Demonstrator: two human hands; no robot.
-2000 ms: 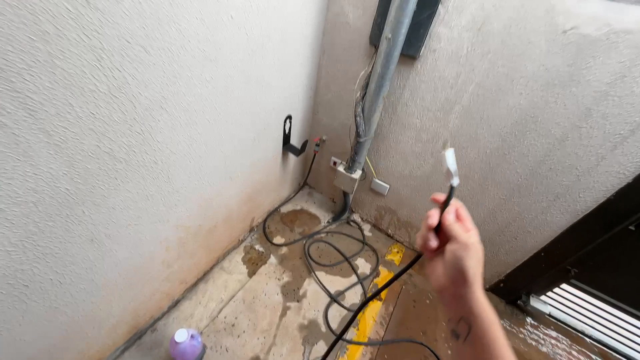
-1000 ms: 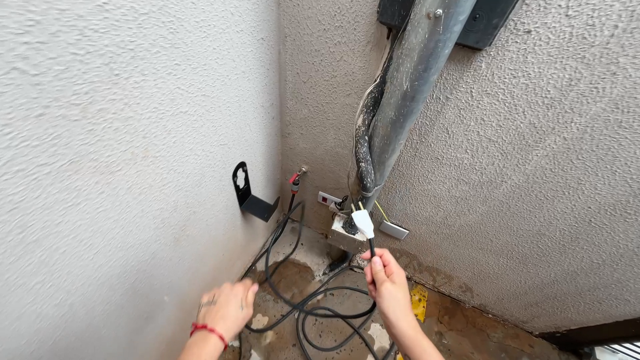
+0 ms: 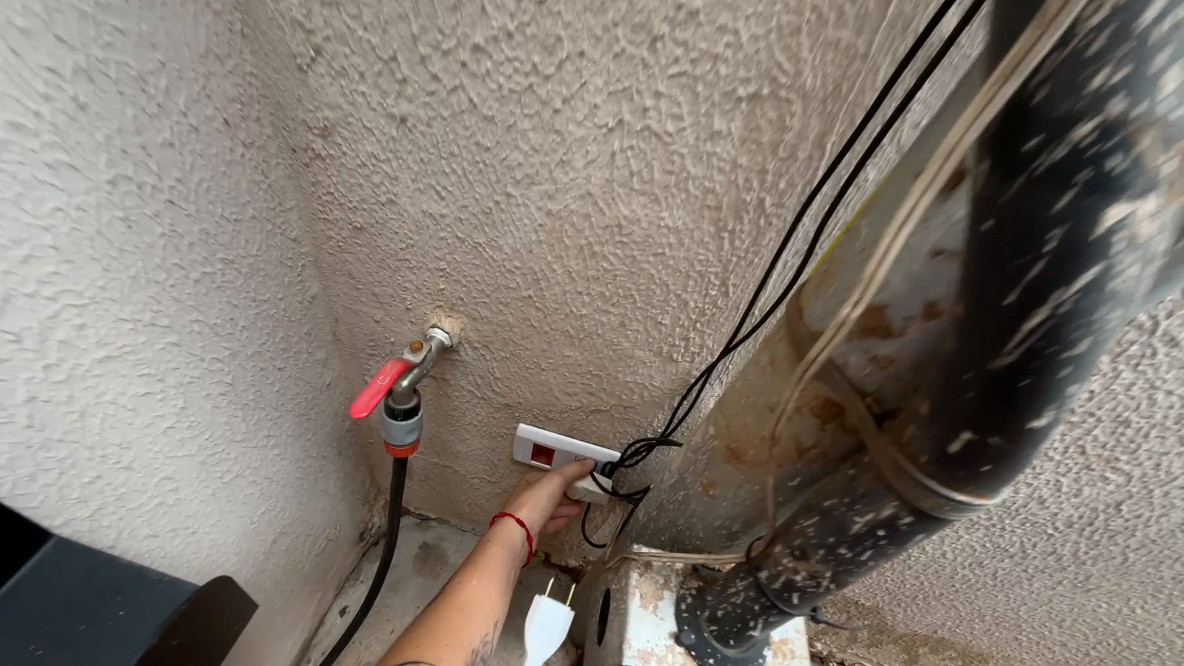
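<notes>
My left hand (image 3: 548,495), with a red cord bracelet at the wrist, reaches to the white wall outlet plate (image 3: 529,444). Its fingers touch a white plug or adapter (image 3: 590,488) at the plate's right end; whether they grip it is unclear. Thin black wires (image 3: 661,442) run up from there. Below and right of my wrist, a white two-pin plug (image 3: 548,629) points its pins upward, apart from the outlet. My right hand is out of view.
A tap with a red lever (image 3: 379,388) and a black hose (image 3: 388,536) is left of the outlet. A dirty pipe (image 3: 925,444) and a pale box (image 3: 652,601) stand at right. A dark bracket (image 3: 102,592) juts in at lower left.
The view has moved in close to the wall corner. My left hand, lower left a second ago, has reached the outlet. My right hand, which held the two-pin plug's cord, has left the view.
</notes>
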